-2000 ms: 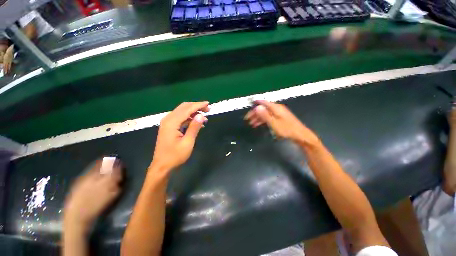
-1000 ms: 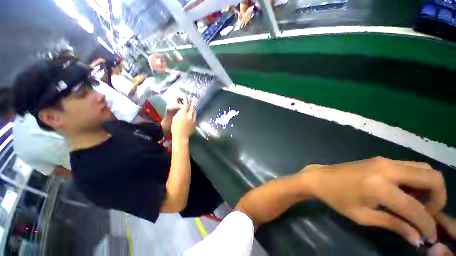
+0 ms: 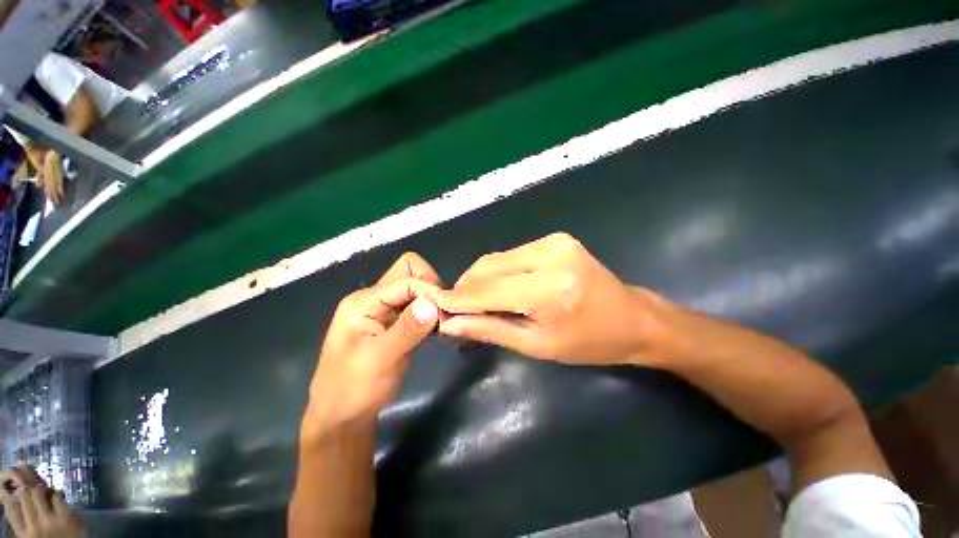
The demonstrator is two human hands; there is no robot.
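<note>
My left hand and my right hand meet over the dark green glossy belt, near its white edge rail. The fingertips of both hands touch each other, with thumbs and forefingers pinched together. A tiny dark bit shows between the fingertips; the fingers hide nearly all of it, so I cannot tell what it is or which hand grips it.
A chipped white rail crosses beyond my hands, with a brighter green strip behind it. A dark tray is at the top edge. At left are white specks, a clear tray and another person's hand.
The view has swung back from the worker at the left to the belt. Two seconds ago my hands were apart; now their fingertips touch.
</note>
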